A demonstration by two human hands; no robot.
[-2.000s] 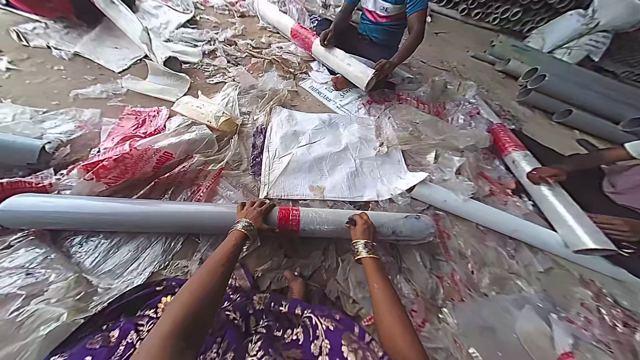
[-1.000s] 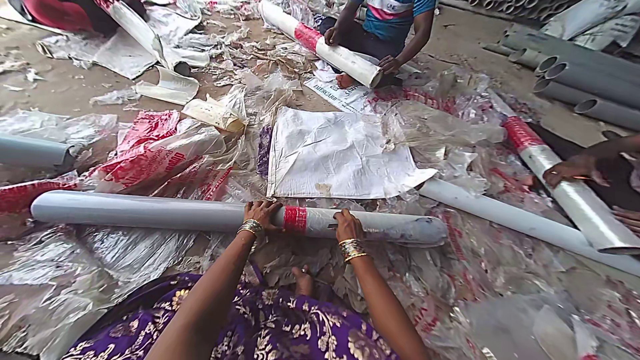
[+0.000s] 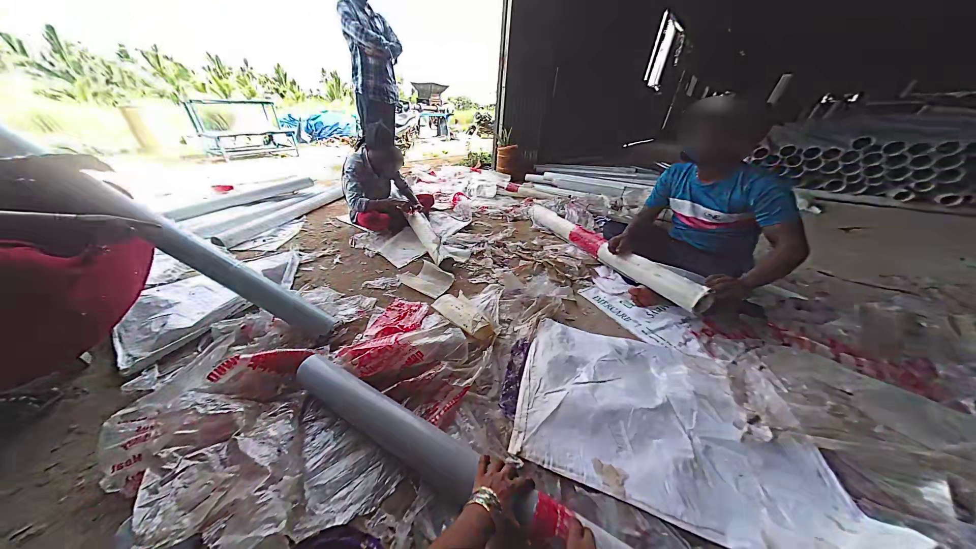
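A grey plastic pipe [image 3: 389, 419] lies slantwise across crumpled plastic film in front of me, with a red printed band around its near part. My left hand [image 3: 499, 484], with bangles on its wrist, rests over the pipe just beyond the red band [image 3: 550, 518]. At the bottom edge my right hand [image 3: 581, 535] shows only by its fingers, on the pipe at the band; the rest is out of view. A flattened white woven sack [image 3: 648, 427] lies to the right of the pipe.
Facing me, a seated person [image 3: 720, 206] holds a wrapped pipe [image 3: 648, 274]. Farther back another person [image 3: 377, 183] sits with a pipe, and someone stands behind. At left, a long grey pipe [image 3: 244, 278] slopes past a person in red. Stacked pipes [image 3: 877, 168] lie at the back right.
The view has swung up and to the left. Both hands remain at the pipe's red band, now low in view. The pipe's far end lies bare on the film, as before.
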